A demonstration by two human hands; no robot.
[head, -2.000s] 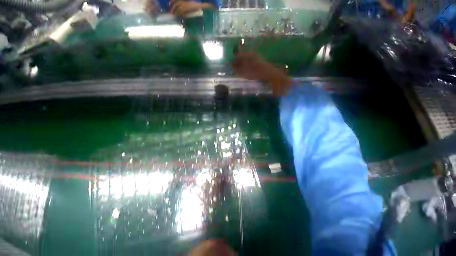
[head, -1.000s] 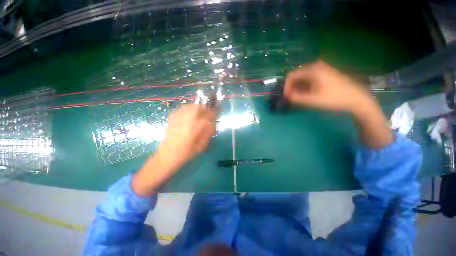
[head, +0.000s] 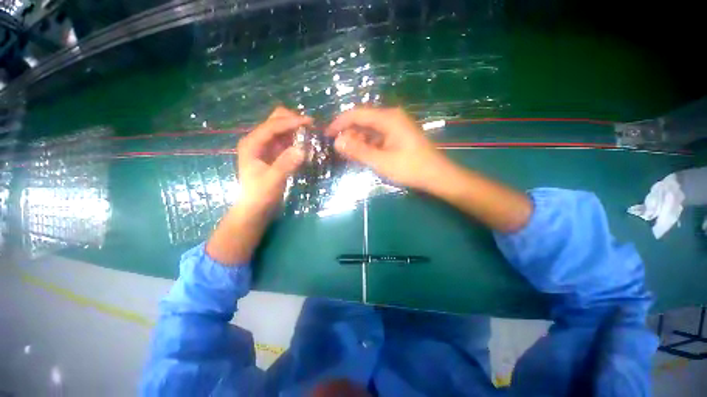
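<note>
My left hand [head: 267, 159] and my right hand [head: 391, 147] are close together over the clear blister tray [head: 198, 205], fingers curled towards each other. A small dark, glinting thing [head: 318, 147] lies between the fingertips; blur and glare hide its shape and whether either hand grips it. Tiny bright bits [head: 349, 77] glint in the clear plastic beyond my hands. A slim black pen-like tool [head: 384, 259] lies across the white line on the green mat [head: 465, 264], nearer to me.
Stacked clear trays [head: 66, 205] are at the left. A small white label [head: 434, 125] lies by the red lines. A crumpled white wipe [head: 661, 203] and a pale cylinder [head: 694, 190] are at the right edge. A metal rail [head: 101, 54] runs across the upper left.
My right hand reached far forward, came back holding something dark right of the tray, and has now moved left beside my left hand. The view has tilted down towards my lap.
</note>
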